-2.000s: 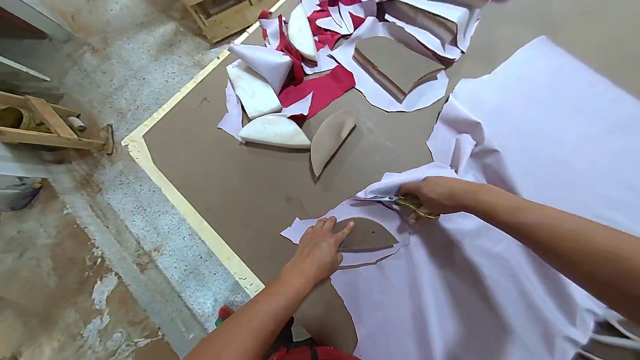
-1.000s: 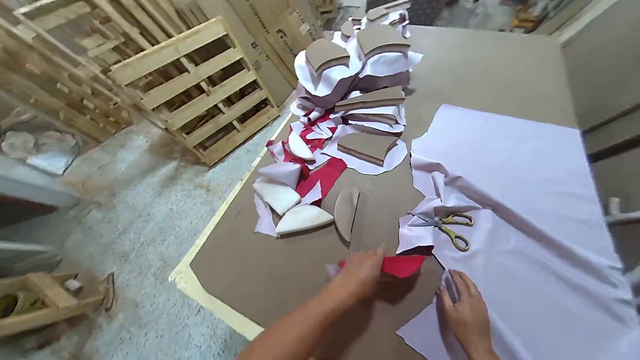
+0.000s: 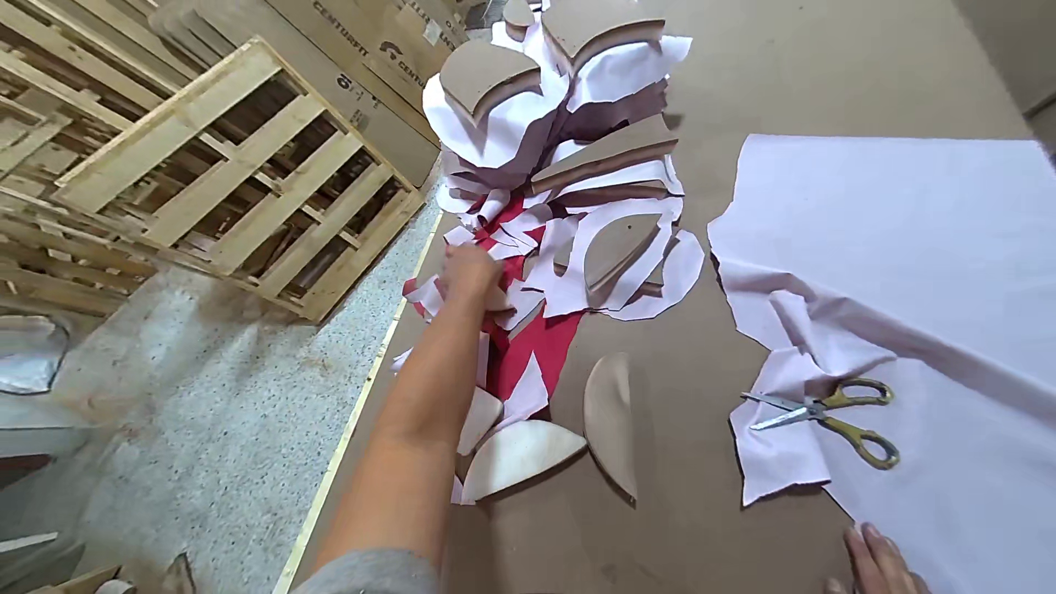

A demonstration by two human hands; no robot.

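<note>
My left hand (image 3: 470,272) reaches into a heap of white and red fabric scraps (image 3: 540,346) by the table's left edge; its fingers are mostly hidden, and whether it holds anything cannot be told. My right hand (image 3: 883,565) lies at the bottom right, partly cut off, at the edge of a large pale lilac fabric sheet (image 3: 891,214). Scissors with yellow handles (image 3: 817,410) rest on that sheet with blades apart. A white curved padded piece (image 3: 524,455) and a tan curved piece (image 3: 612,425) lie below the heap. A tan shape (image 3: 623,247) sits on white fabric.
Thick tan heart-like pieces (image 3: 492,76) lie over white fabric at the table's far end. The brown table (image 3: 685,528) has a pale strip along its left edge. Beyond are a wooden pallet (image 3: 239,181), stacked wood and cardboard boxes (image 3: 388,58) bearing writing.
My left hand has moved from the red fabric near the table's front to the scrap heap. The scissors, in my right hand two seconds ago, lie on the sheet. The view has shifted greatly.
</note>
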